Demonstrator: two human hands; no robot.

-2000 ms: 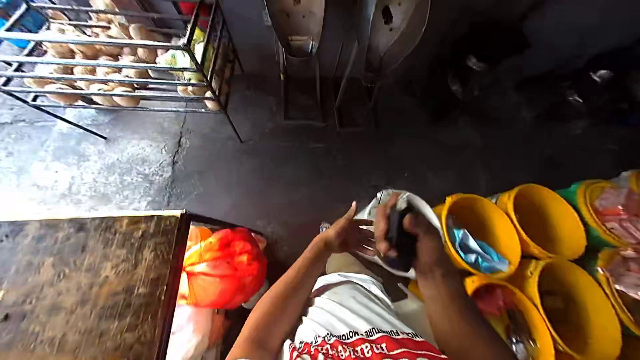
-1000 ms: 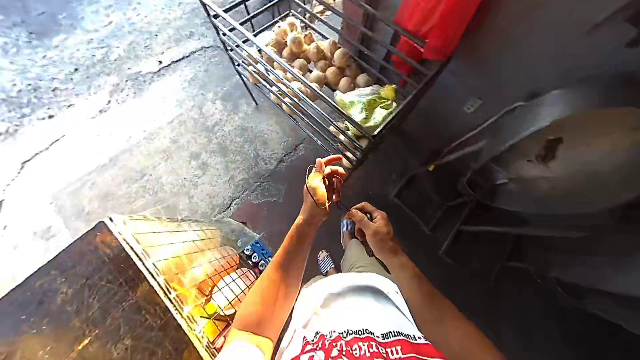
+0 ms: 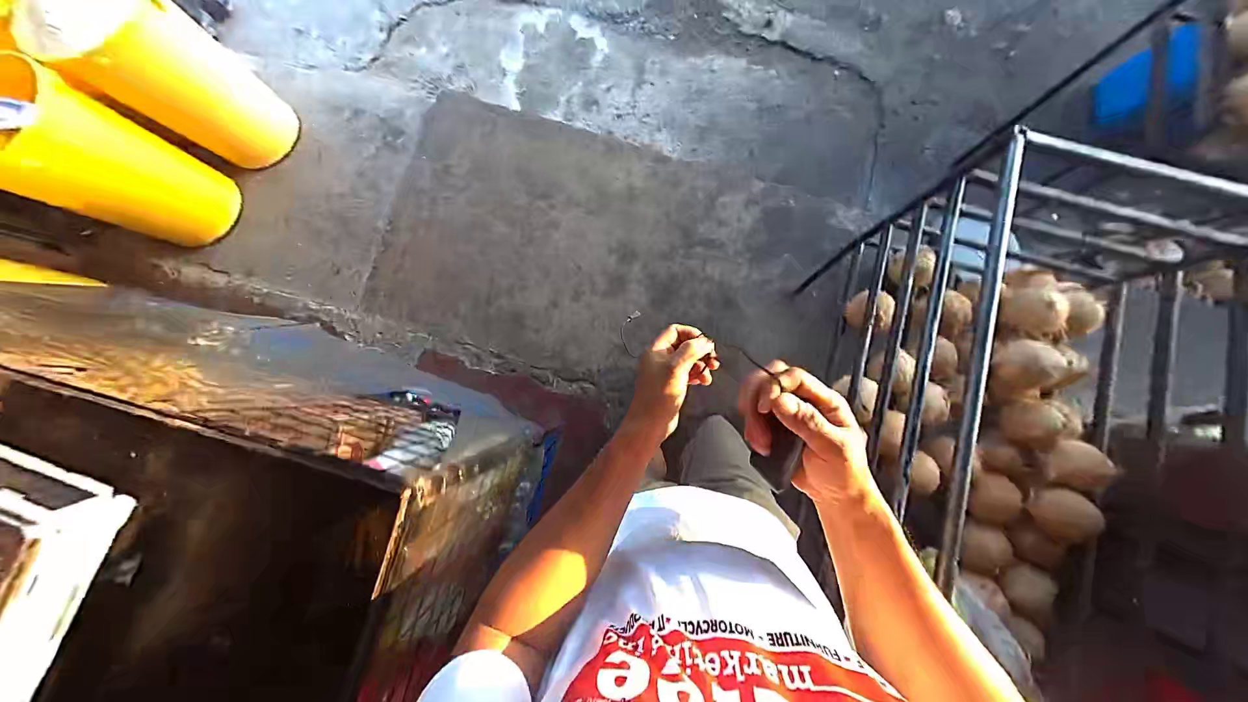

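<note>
A thin dark cord or wire (image 3: 746, 357) runs between my two hands in front of my body. My left hand (image 3: 673, 375) pinches it between thumb and fingers, and a thin loose end curls out beyond the fingers on the left. At the other side my right hand (image 3: 809, 419) grips the cord between thumb and forefinger, with the other fingers curled. Something dark shows below the right fingers, but I cannot tell what it is. Both hands are above the paved ground, near my grey trousers.
A metal rack (image 3: 999, 244) with husked coconuts (image 3: 1033, 366) stands close on the right. Yellow containers (image 3: 127, 175) lie in the upper left. A dark-topped table or stall (image 3: 244, 526) fills the lower left, with a wire-mesh side facing me. Cracked concrete (image 3: 585, 214) lies ahead.
The view has turned strongly. Two seconds ago my right hand held a dark object beside the yellow buckets; now both hands hold a thin cord. The coconut rack has come to the right side.
</note>
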